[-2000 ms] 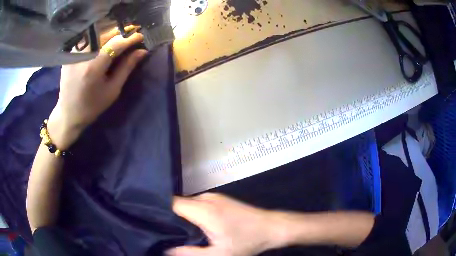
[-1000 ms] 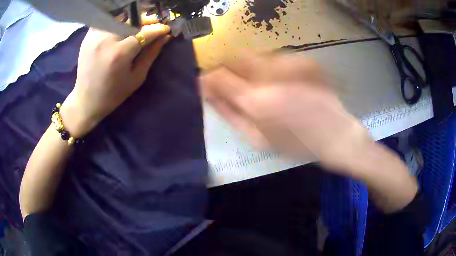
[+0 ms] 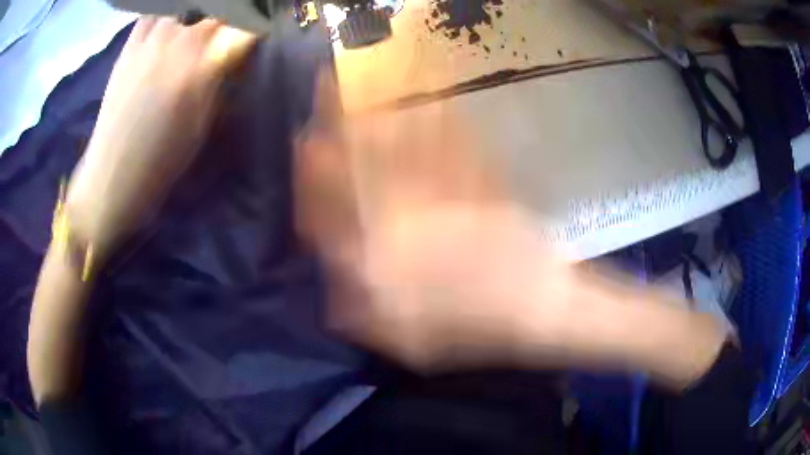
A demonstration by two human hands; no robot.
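Observation:
The dark navy fabric [image 3: 231,302] lies wrinkled over the left of the table, with pale cloth [image 3: 62,53] along its upper left. My left hand [image 3: 164,107] is blurred and lies on the fabric below the sewing machine head [image 3: 213,7]; its fingertips are unclear. My right hand [image 3: 435,240] is strongly blurred over the fabric's right edge, and whether it grips the edge cannot be seen. A black ridged knob [image 3: 365,27] shows at the top. The needle is not clearly visible.
Black-handled scissors [image 3: 713,111] lie on the right of the table. A dark strip [image 3: 766,124] hangs over the table's front edge beside them. The printed ruler [image 3: 644,211] runs along that edge. A blue basket [image 3: 768,275] with cloth beside it stands below.
My right hand first rose from the lower fabric edge to above the table, and is now further left over the fabric edge. My left hand has shifted slightly left in view.

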